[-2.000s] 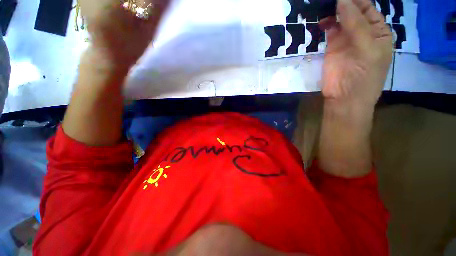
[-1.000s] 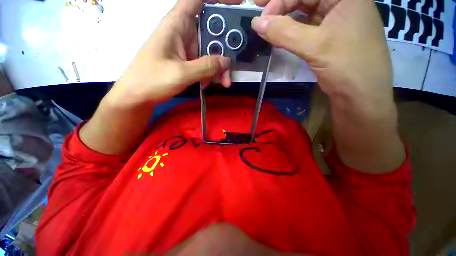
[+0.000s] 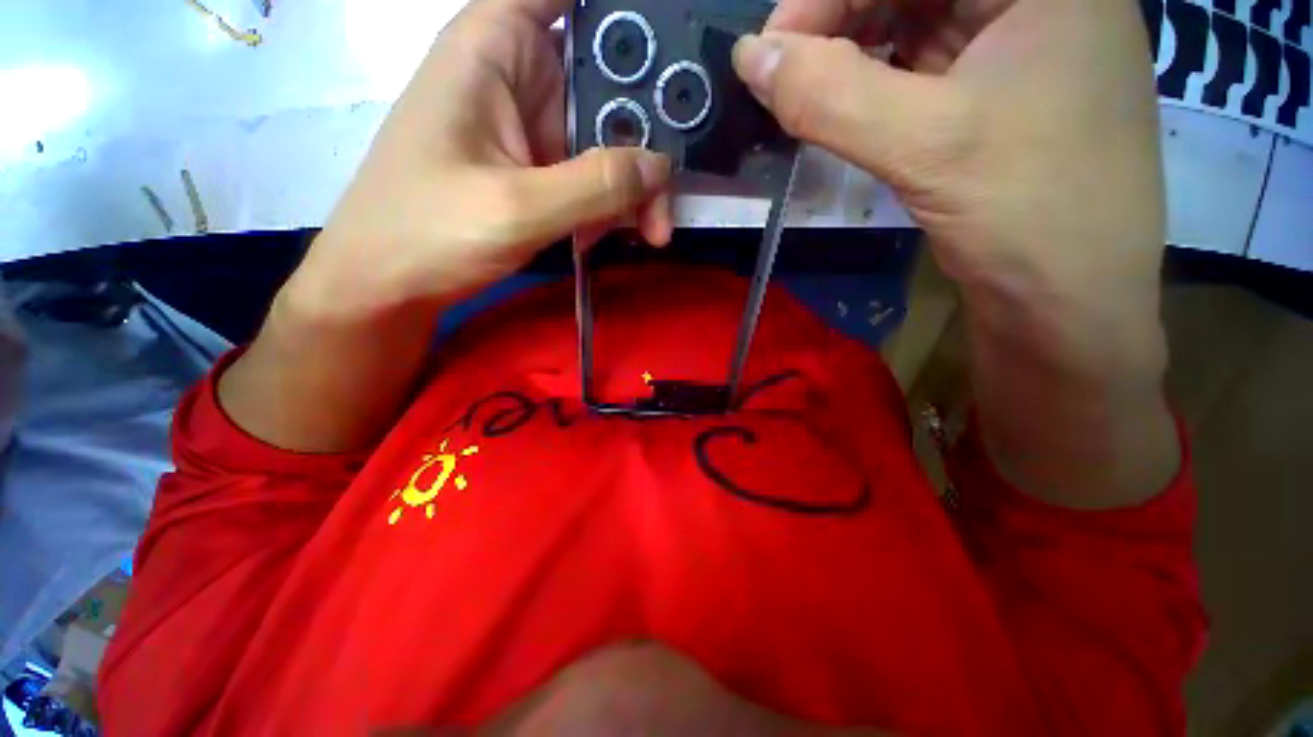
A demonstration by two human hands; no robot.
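A phone frame [image 3: 586, 331] is held upright above the lap, its camera panel [image 3: 651, 144] with three silver-ringed circles at the top and its open window below. My left hand [image 3: 490, 187] grips the panel's left side, thumb across it under the rings. A black sticker [image 3: 716, 141] lies against the panel right of the rings. My right hand [image 3: 922, 115] has its thumb on the sticker's upper part at the panel's right edge; its other fingertips are partly hidden behind the panel.
A sheet of black notched stickers [image 3: 1241, 65] lies on the white bench [image 3: 346, 43] at the upper right. Small gold flex strips [image 3: 195, 202] lie near the bench's front edge at left, others at the upper left. Grey cloth [image 3: 130, 374] is at the left.
Since two seconds ago my hands have come from the bench and sticker sheet to the frame. Over the last second the grip is nearly unchanged and the view has shifted slightly.
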